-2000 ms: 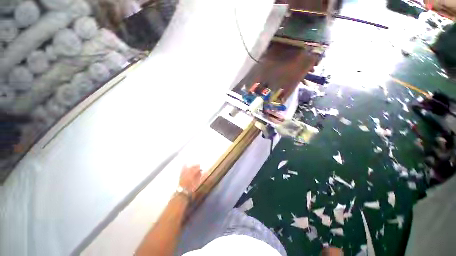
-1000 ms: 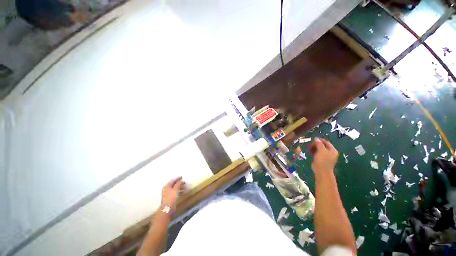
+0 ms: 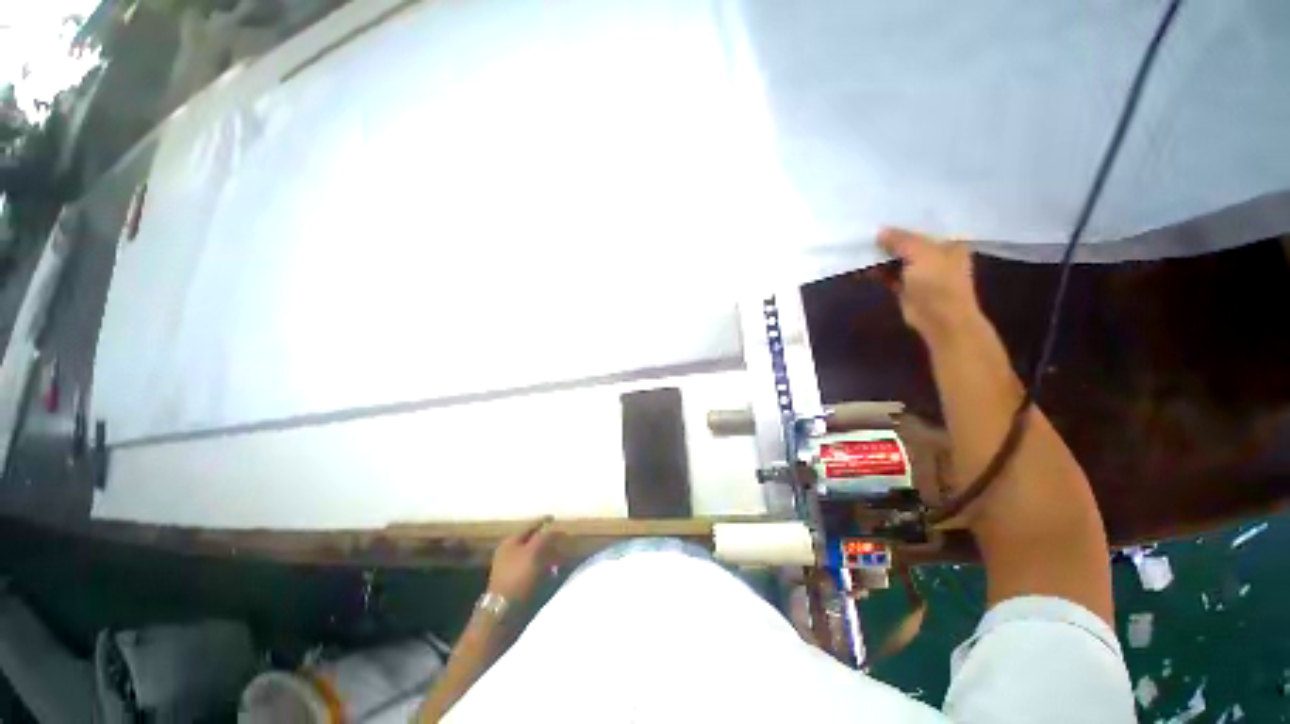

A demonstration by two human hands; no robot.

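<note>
White fabric (image 3: 495, 212) covers most of the table, its grey near edge (image 3: 425, 409) running along the near side. My right hand (image 3: 931, 280) is closed on the fabric's edge to the right of the guide rail (image 3: 777, 368). The end cutter (image 3: 863, 461), with red-and-white labels, sits at the rail's near end; its black cable passes over my right forearm. A cream cylinder (image 3: 764, 543) is beside it. My left hand (image 3: 521, 555) is at the wooden table edge (image 3: 453, 538); its finger positions are unclear.
A flat dark plate (image 3: 655, 453) lies left of the rail. A small black weight (image 3: 101, 456) is at the fabric's far left corner. Dark tabletop (image 3: 1160, 368) shows at right. White tubs (image 3: 290, 699) stand on the green floor at lower left, with scraps at lower right.
The view has turned. My right hand has moved from beside the cutter over the floor to the fabric edge beyond it and taken hold. My left hand has moved to the wooden edge.
</note>
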